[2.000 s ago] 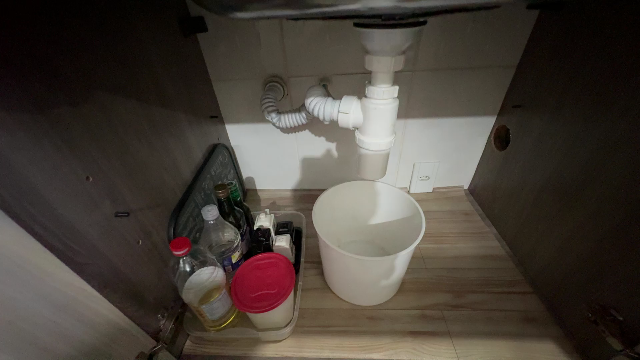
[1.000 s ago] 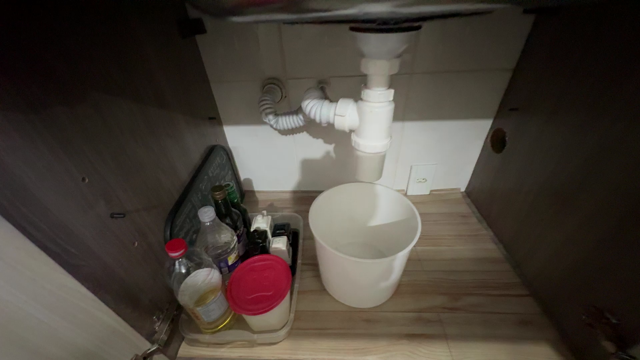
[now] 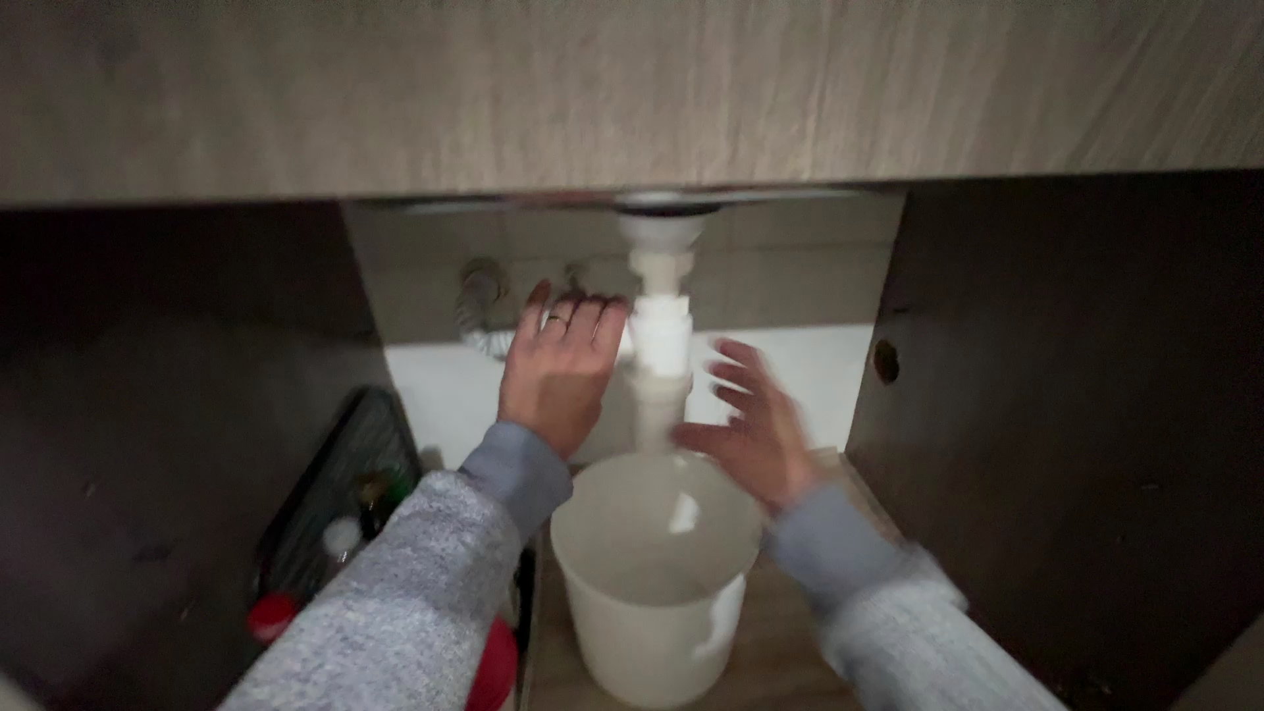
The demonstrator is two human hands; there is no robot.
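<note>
A white plastic sink trap (image 3: 660, 341) hangs from the drain under the sink. My left hand (image 3: 565, 370), with a ring on one finger, is at the trap's left side, over the side outlet where the corrugated drain hose (image 3: 474, 311) joins; its fingertips are partly hidden, so a grip cannot be made out. Blurred, my right hand (image 3: 750, 420) is just right of the trap's lower cup (image 3: 659, 410), fingers apart and curved, holding nothing. Below both hands stands a white plastic bucket (image 3: 657, 632), upright on the cabinet floor.
The cabinet's front rail (image 3: 632, 99) crosses above. At left are a dark ribbed tray (image 3: 331, 474), a red-capped bottle (image 3: 273, 617), a white-capped bottle (image 3: 343, 536) and a red lid (image 3: 496, 667), partly behind my left sleeve. The right side wall (image 3: 1047, 395) has a round hole.
Both my hands have come into view and reached up to the sink trap. The view has shifted, so the front rail now shows. The bucket still stands beneath the trap.
</note>
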